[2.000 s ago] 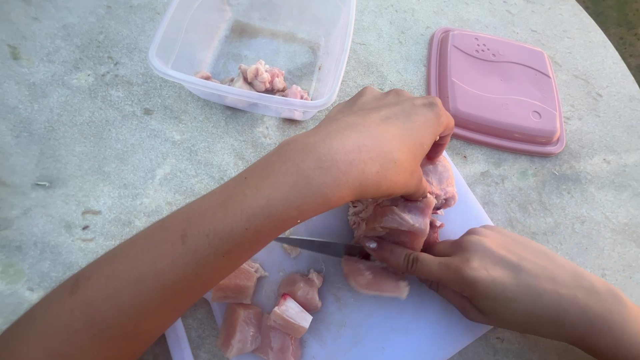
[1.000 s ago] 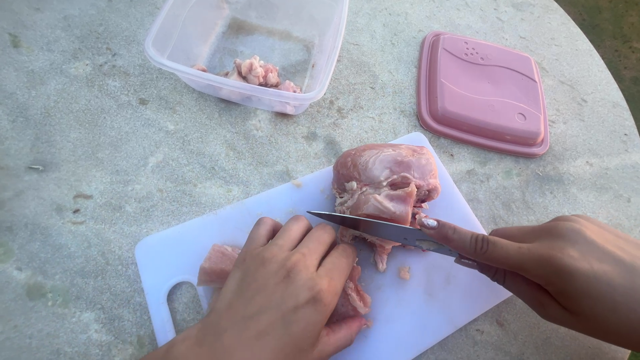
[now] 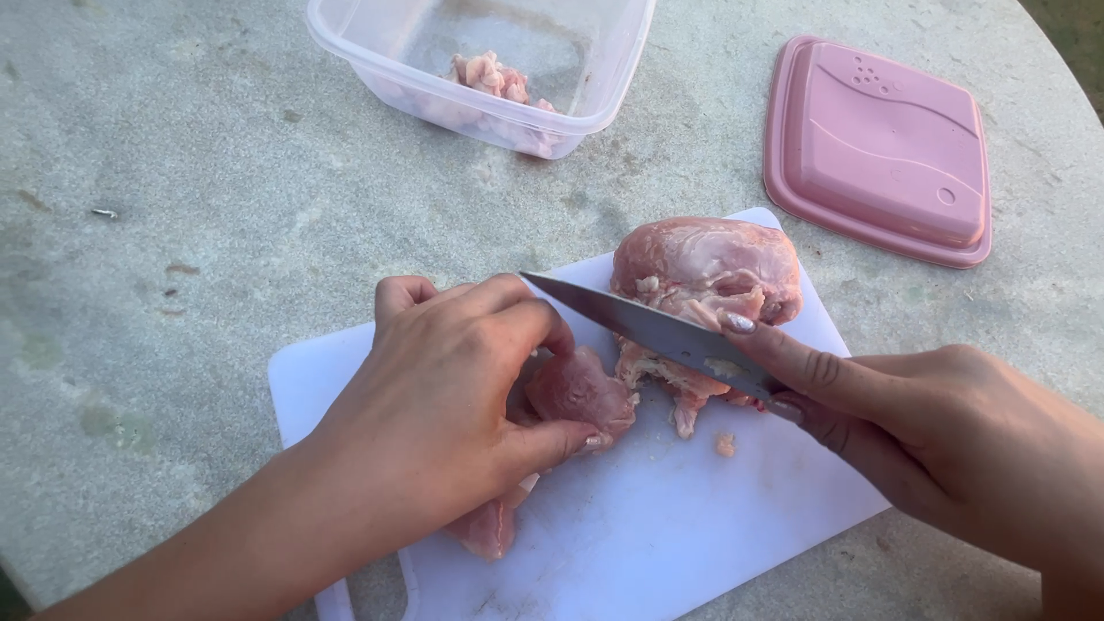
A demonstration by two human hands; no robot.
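My left hand (image 3: 457,397) has its thumb and fingers around a chunk of raw meat (image 3: 585,392) on the white plastic cutting board (image 3: 673,517). Another cut piece (image 3: 487,526) shows below that hand, partly hidden by it. In my right hand (image 3: 897,414) is a kitchen knife (image 3: 642,328), its index finger laid along the blade and its tip pointing up and left. The blade passes over the near side of a large piece of raw meat (image 3: 707,263) at the board's far corner. A small scrap (image 3: 725,444) lies on the board below the knife.
A clear plastic container (image 3: 483,116) with meat trimmings (image 3: 496,78) stands beyond the board. A pink plastic lid (image 3: 893,147) lies at the upper right, on the stone-like tabletop (image 3: 190,259). The table's curved edge runs along the upper right.
Two seconds ago, my left hand was at the large meat and cut pieces showed at the board's lower left; it then moved down onto the cut pieces. The knife has come away from the slice it was at.
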